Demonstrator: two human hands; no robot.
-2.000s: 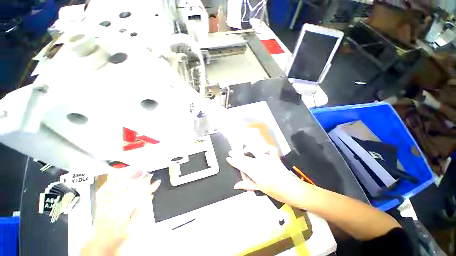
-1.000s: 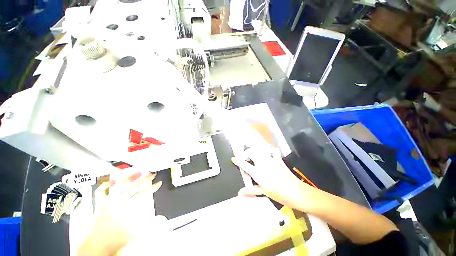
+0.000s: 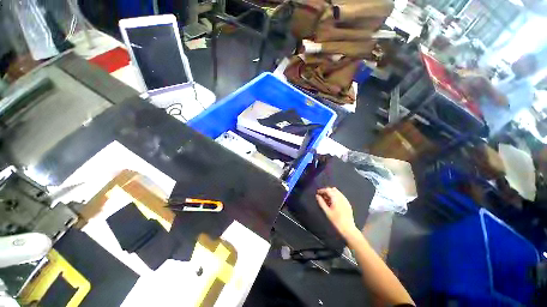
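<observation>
My right hand (image 3: 336, 210) is over a stack of black fabric panels (image 3: 354, 180) to the right of the table. Its fingers are bent against the top panel; whether they pinch it cannot be told. My left hand is out of the picture. The white template (image 3: 246, 243) with yellow tape (image 3: 223, 271) lies on the table at lower left. Small dark pieces (image 3: 135, 231) lie on it. A yellow-edged frame (image 3: 78, 277) lies over black fabric (image 3: 99, 264) beside the machine head's lower parts.
A blue bin (image 3: 210, 114) with white, grey and black pieces stands at the table's right edge. An orange-and-black tool (image 3: 198, 205) lies on the dark table. A control panel (image 3: 157, 57) stands behind. Clear plastic (image 3: 390, 186) lies beyond the stack, with another blue bin (image 3: 462, 258) at lower right.
The view has swung right. My right hand has left the template and moved to the black panel stack. My left hand has gone out of view. A yellow-edged frame and small dark pieces now show.
</observation>
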